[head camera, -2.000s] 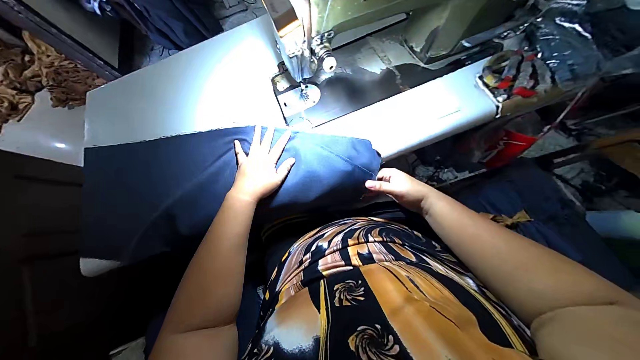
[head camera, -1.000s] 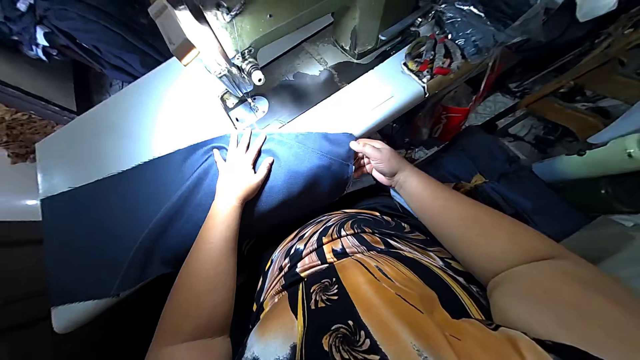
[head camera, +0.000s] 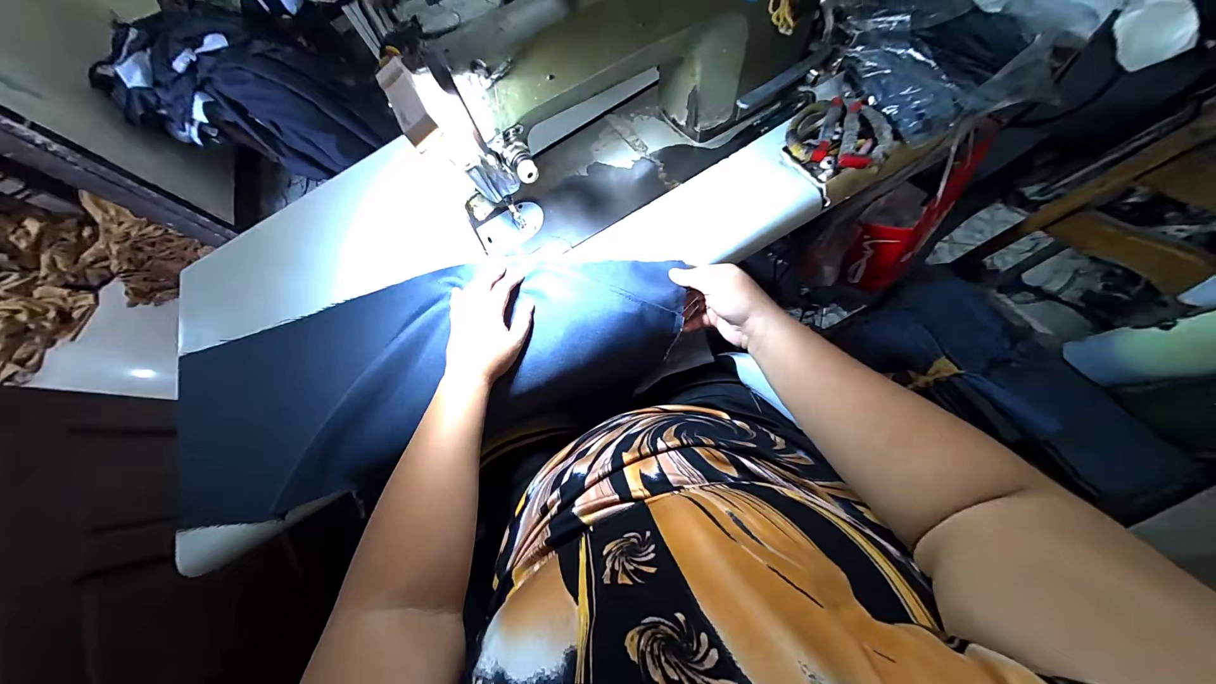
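A dark blue fabric piece (head camera: 313, 408) lies over the front of the white sewing table (head camera: 275, 275) and hangs off its near edge. My left hand (head camera: 486, 328) rests flat on the cloth, fingers spread toward the needle area. At the cloth's right end, my right hand (head camera: 724, 302) pinches the edge between thumb and fingers. Just beyond my left fingertips is the needle plate (head camera: 513, 226) of a green industrial sewing machine (head camera: 608, 47), lit by a bright lamp. The cloth's far edge lies close to the plate; whether it reaches under the presser foot I cannot tell.
Scissors or thread snips with wrapped handles (head camera: 841, 133) lie at the table's right end, by clear plastic bags (head camera: 902, 76). A red bag (head camera: 879, 252) hangs below. Dark garments (head camera: 275, 95) are piled beyond the table, brown cloth (head camera: 123, 247) at left, denim-like cloth (head camera: 1007, 361) at right.
The view has shifted. Both hands stay on the blue fabric: the left lies flat on it and the right holds its right end, as in the earlier frames.
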